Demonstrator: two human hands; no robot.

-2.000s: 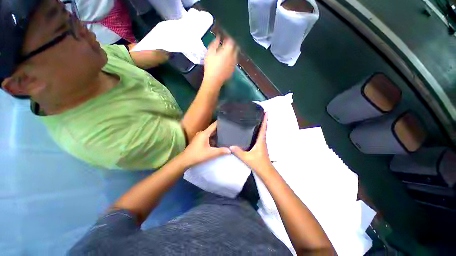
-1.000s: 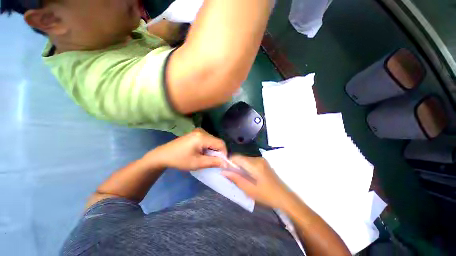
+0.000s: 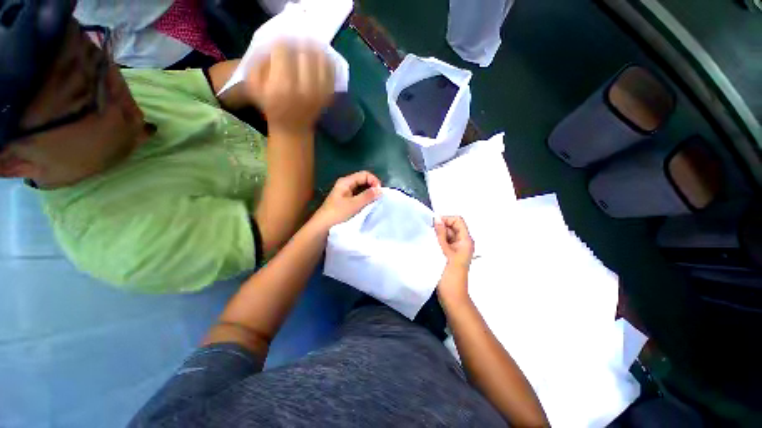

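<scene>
My left hand [image 3: 353, 198] and my right hand [image 3: 454, 240] pinch the rim of a white protective bag [image 3: 384, 256] and hold it partly open between them, in front of my body. I see no unit in its opening; its inside is only partly visible. A fanned bag stack [image 3: 535, 292] lies to the right of my right hand. A bagged unit [image 3: 430, 142] stands just beyond the bag, its dark end showing in the white opening.
Bare grey waiting units lie on the green belt at right, two with brown ends [image 3: 639, 99]. Another white bagged unit [image 3: 478, 32] is cut off at the top. A person in light green [image 3: 167, 184] sits close at left, holding a white bag [image 3: 292, 29] near a dark unit.
The bag between my hands is now spread at its rim. A bagged unit now stands beyond the stack. The neighbour's arm has drawn back, and the dark unit before me is out of its place.
</scene>
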